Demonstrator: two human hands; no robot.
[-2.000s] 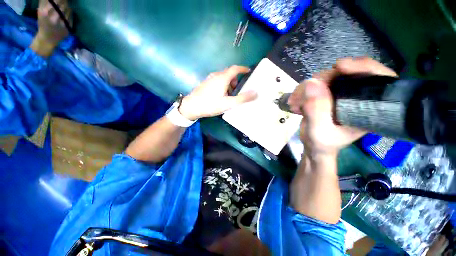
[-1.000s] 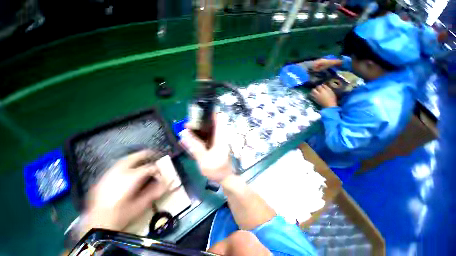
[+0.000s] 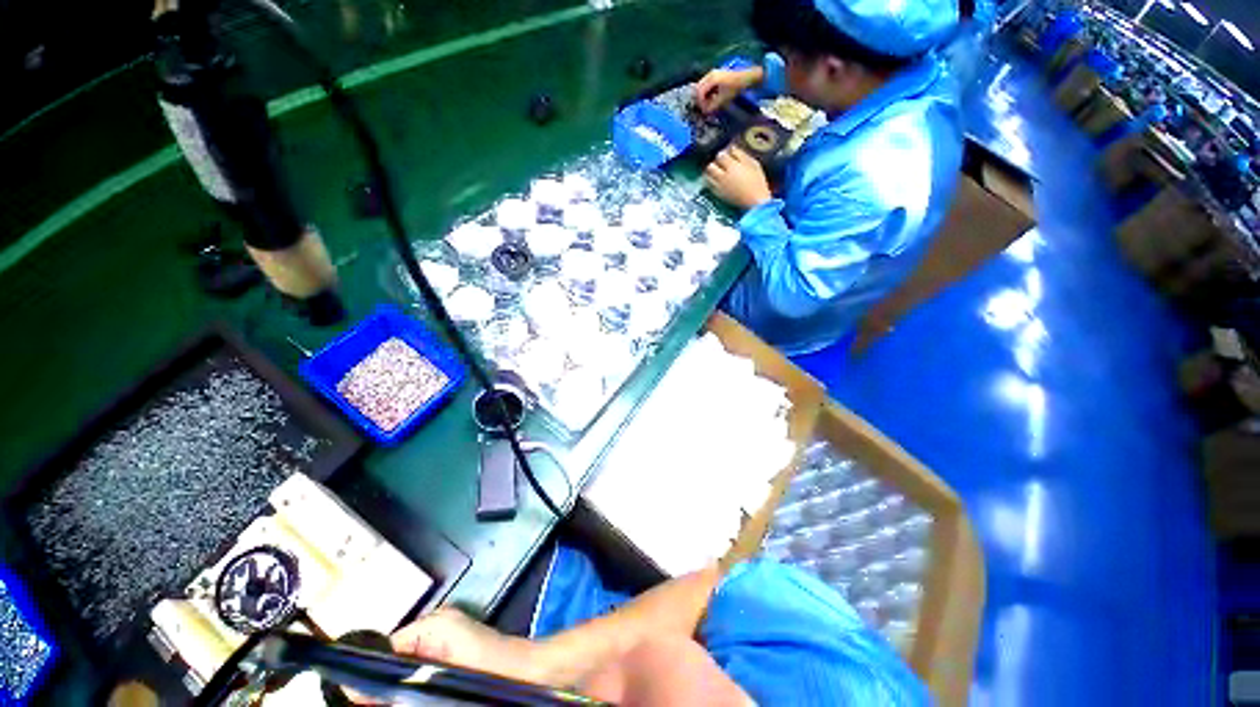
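Note:
The cream-white assembly fixture (image 3: 362,562) lies at the lower left. A black round housing (image 3: 259,588) sits open side up on its left part. My right hand (image 3: 445,640) is at the fixture's near right edge, low in the picture. A black curved bar crosses in front of its fingers, with a dark thing beside them; I cannot tell if the hand holds anything. My left hand is not recognisable; a small tan patch at the bottom left edge is too cut off to name. The electric screwdriver (image 3: 228,163) hangs upper left, out of my hands.
Behind the fixture are the screw tray (image 3: 297,431) and a blue bin of pinkish pieces (image 3: 388,385). Another blue bin (image 3: 20,638) is cut off at left. A black cup (image 3: 499,406), blister tray (image 3: 587,401), cable and cartons (image 3: 953,559) lie right. Another worker (image 3: 857,180) sits beyond.
The view has swung right and shows the neighbour and cartons. My right hand has let go of the screwdriver and come down to the fixture. My left hand has dropped out of clear view.

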